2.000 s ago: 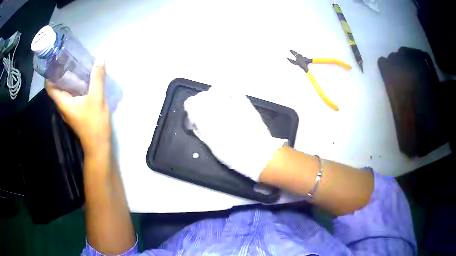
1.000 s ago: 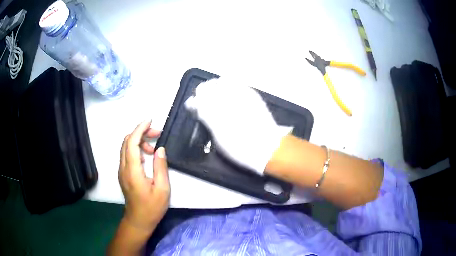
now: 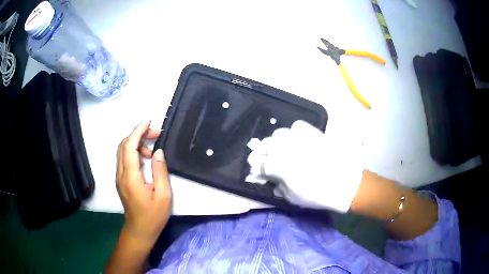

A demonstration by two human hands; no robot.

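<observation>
A black tablet case (image 3: 214, 123) lies tilted on the white table, its raised rim up and several small round holes showing. My left hand (image 3: 145, 179), bare, grips the case's left edge between thumb and fingers. My right hand (image 3: 316, 166), in a white glove, presses a white crumpled cloth (image 3: 259, 158) on the lower right part of the case. The glove hides the case's lower right corner, and cloth and glove partly blend. Streaks show on the case's inner surface.
A clear bottle with a white cap (image 3: 80, 53) stands at upper left. Black case stacks lie at left (image 3: 56, 139) and right (image 3: 447, 107). Yellow-handled nippers (image 3: 346, 64) and a yellow-and-black stick (image 3: 385, 32) lie upper right. White cable (image 3: 7, 61) is at far left.
My left hand has let go of the bottle and now holds the case's left edge. My gloved right hand has moved right and down across the case, uncovering its middle and upper part.
</observation>
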